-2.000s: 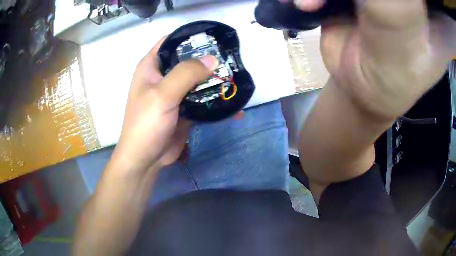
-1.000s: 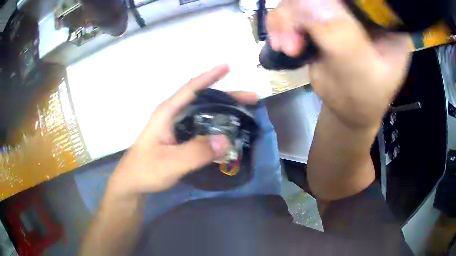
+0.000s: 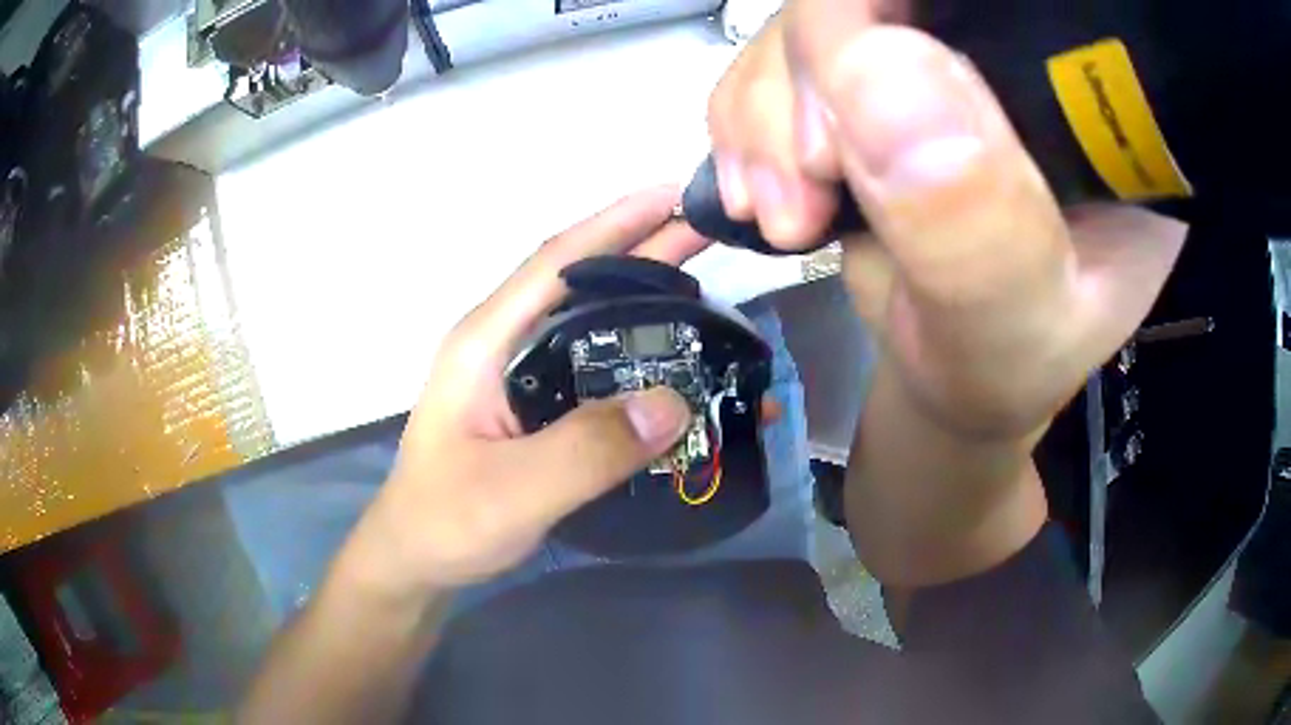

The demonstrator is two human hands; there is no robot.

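My left hand holds the round black housing over my lap, with the thumb pressed on the circuit board inside it. Thin red, yellow and white lead wires loop out at the board's lower right. My right hand grips the thick black electric screwdriver with its yellow label band. The driver's tip end points left, close to my left fingertips and above the housing, apart from the board. Whether a screw is on the tip cannot be told.
A white sheet lies on the bench, with shiny orange-brown board at left. Dark, blurred shapes stand at far left. A metal mechanism is at the back. A red object is below the bench edge; a black bin is at right.
The housing has come down and nearer my lap, and its face is tilted. The driver has moved down and left, closer to the housing, with its yellow label now in full view.
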